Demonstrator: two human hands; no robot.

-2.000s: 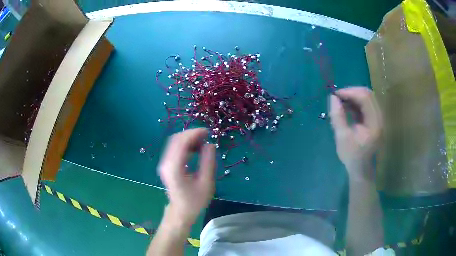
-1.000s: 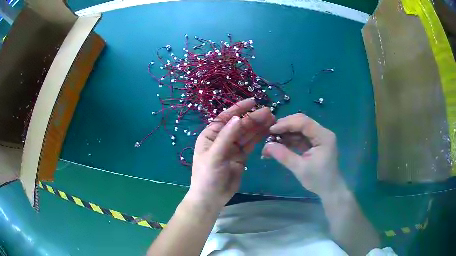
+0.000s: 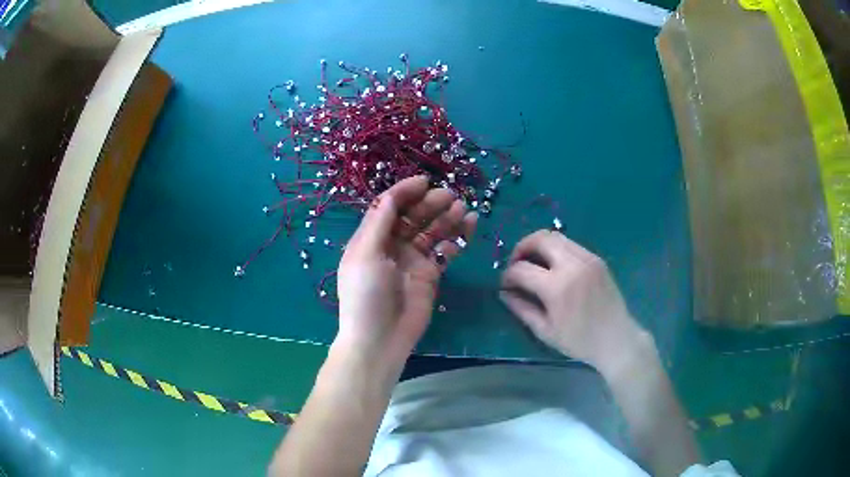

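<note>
A tangled pile of red wire leads (image 3: 387, 135) with silver and white end pieces lies on the green mat. My left hand (image 3: 401, 256) is palm up at the pile's near edge, fingers loosely curled. Thin red leads with small end pieces lie across its palm and fingers. My right hand (image 3: 564, 293) is low over the mat to its right, fingers bent and slightly blurred. A thin loose lead (image 3: 499, 224) arcs beside its fingertips, with an end piece above them. Whether the right fingers grip a lead cannot be told.
An open carton (image 3: 93, 177) stands at the left, with an orange outer side. Another carton (image 3: 746, 177) with yellow tape (image 3: 820, 112) stands at the right. Hazard tape (image 3: 177, 391) runs near the front. A white strip (image 3: 196, 9) crosses the far side.
My left hand has opened out palm up. My right hand has moved slightly right and down, away from it. The loose leads at the right have left their spot; a lead now lies between the hands.
</note>
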